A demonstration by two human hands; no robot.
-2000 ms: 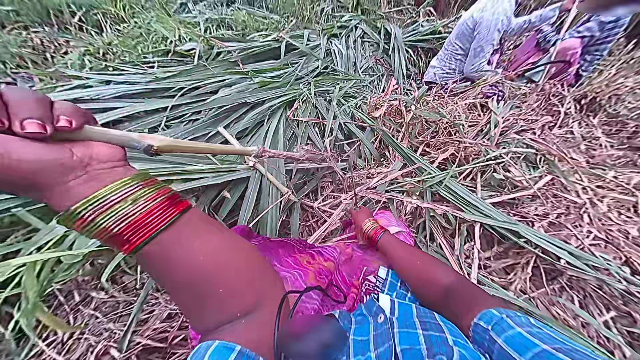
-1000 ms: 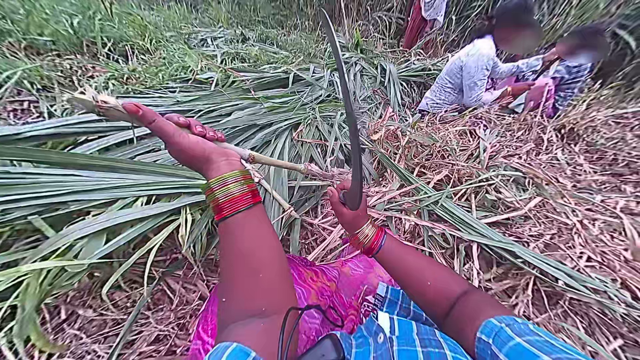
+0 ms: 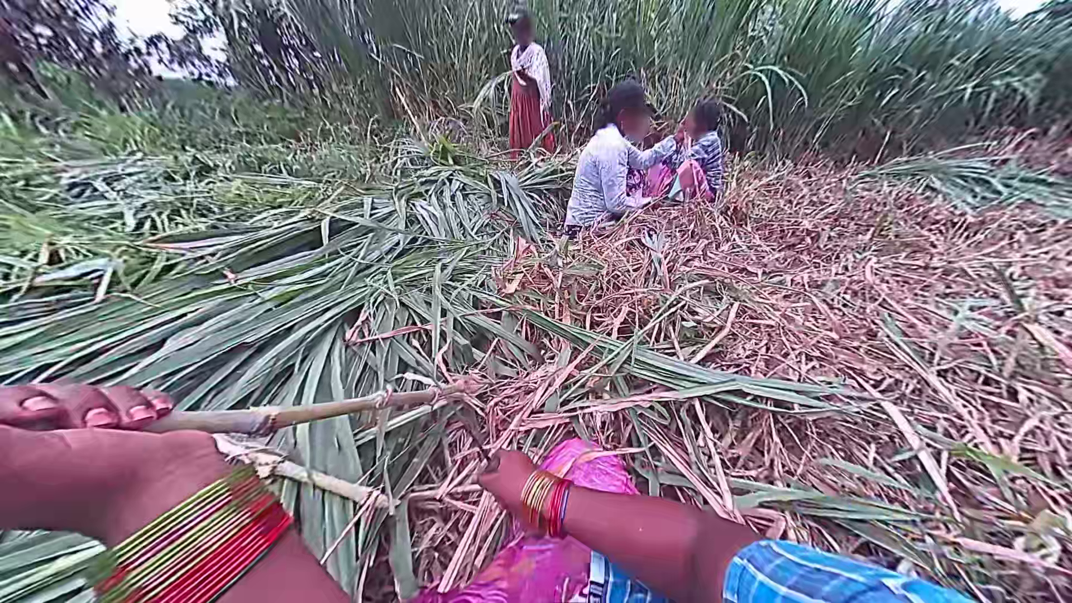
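Observation:
At the lower left, my left hand (image 3: 92,448), with green and red bangles at the wrist, is closed around a jointed cane stalk (image 3: 335,410). The stalk runs right from the fist to the dry litter. Below it lies a second, paler cane piece (image 3: 314,479). My right hand (image 3: 509,481), with yellow and red bangles, is closed low beside my pink cloth (image 3: 590,465), right of the stalk's far end. Little of what it grips shows; the sickle blade seen earlier cannot be made out clearly here.
Long cut green leaves (image 3: 251,293) lie heaped at left and centre. Dry straw-like litter (image 3: 837,293) covers the right. Two people (image 3: 607,180) sit close together beyond the heap, and another person (image 3: 529,92) stands behind. Tall grass (image 3: 754,59) walls the back.
My left hand was open under the stalk one second ago and is now closed on it. The sickle, upright in my right hand then, has gone down. The view has tilted up.

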